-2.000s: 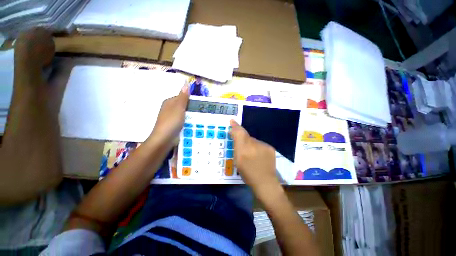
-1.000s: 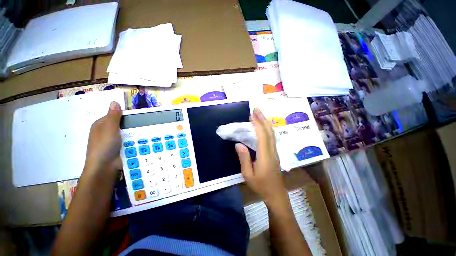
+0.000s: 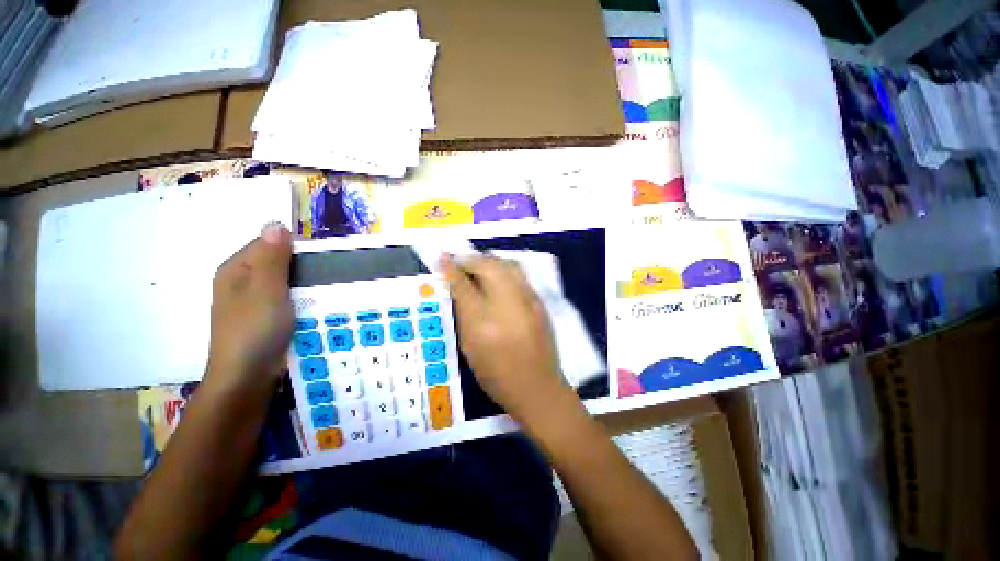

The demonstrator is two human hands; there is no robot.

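The white calculator (image 3: 378, 425) lies flat in front of me, blue and orange keys at left and a black writing panel (image 3: 587, 258) at right. Its grey display (image 3: 356, 264) shows no readable digits. My left hand (image 3: 250, 312) grips its left edge, thumb on top near the display. My right hand (image 3: 507, 329) is over the panel's left part, fingertips near the display's right end, holding a white wiping cloth (image 3: 570, 334) that spreads over the panel and is partly blurred. The hand hides part of the panel.
A white slab (image 3: 121, 290) lies at left. Instruction sheets (image 3: 345, 93) lie on cardboard (image 3: 526, 77), slabs (image 3: 165, 49) behind left. A white sleeve pile (image 3: 757, 121) and a translucent bottle (image 3: 932, 243) are at right. A carton (image 3: 729, 471) with white units is below the bench.
My right hand with the cloth has moved left across the panel towards the display. The display digits seen before no longer show. Earlier, the right hand was at the keys without a visible cloth.
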